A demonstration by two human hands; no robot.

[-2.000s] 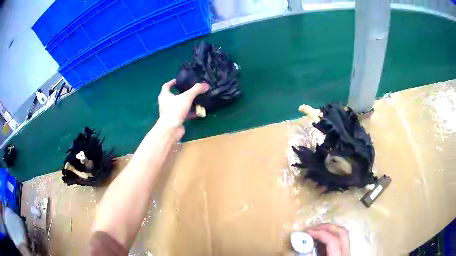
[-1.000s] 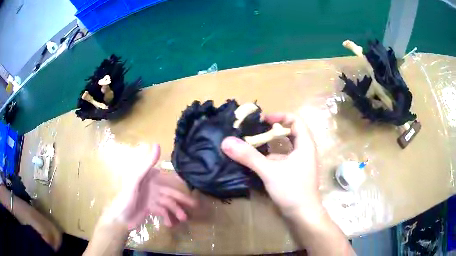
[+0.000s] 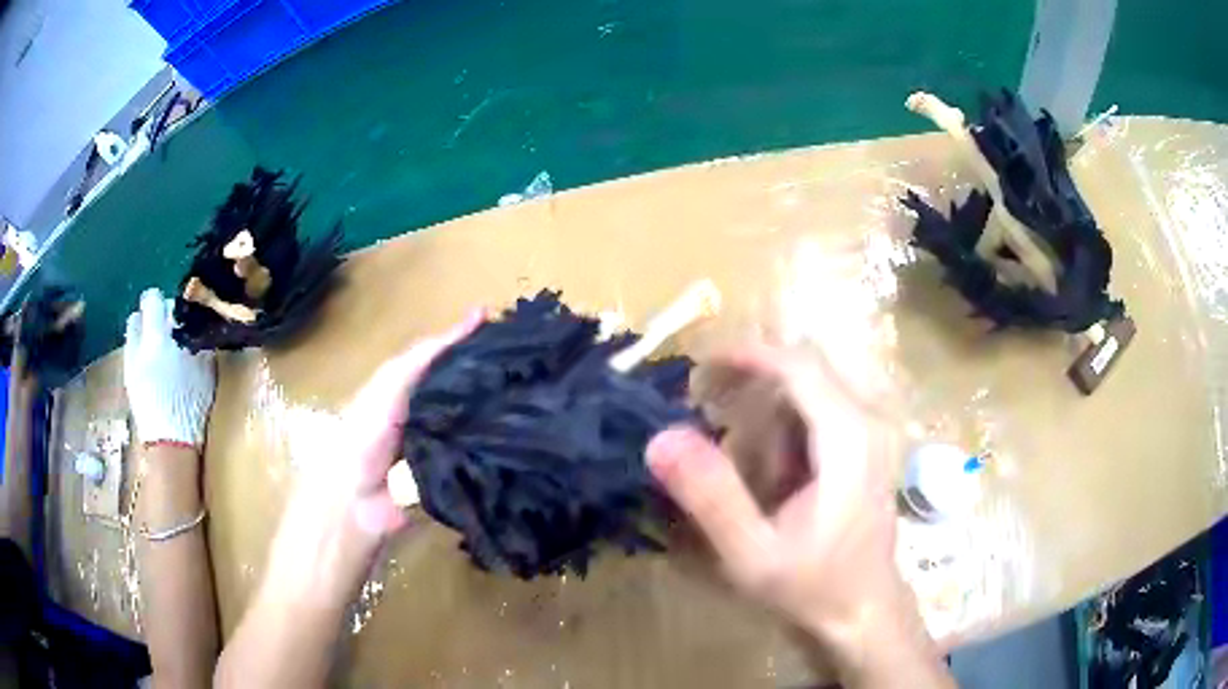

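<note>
The ragged black assembly (image 3: 539, 438) is in front of me, just above or on the tan table. A cream limb part (image 3: 669, 324) sticks out at its upper right, and a small cream end piece (image 3: 403, 483) shows at its left edge. My left hand (image 3: 353, 458) holds the assembly's left side, its fingers partly hidden behind it. My right hand (image 3: 795, 498) is at the right side, blurred, its thumb on the black surface; its fingers are curved apart from the thumb. The white glue bottle (image 3: 935, 482) with a blue tip stands right of my right hand.
An open black assembly (image 3: 1030, 229) with a cream rod lies at the right, a brown tag (image 3: 1102, 357) beside it. Another black assembly (image 3: 256, 276) is at the left, touched by a neighbour's white-gloved hand (image 3: 168, 377). The green belt (image 3: 646, 94) runs behind; a bin (image 3: 1145, 626) is low right.
The assembly was taken from the belt to the table and has been turned, its limb part now pointing up-right. My left hand has closed on its left side. A neighbour's gloved hand has appeared.
</note>
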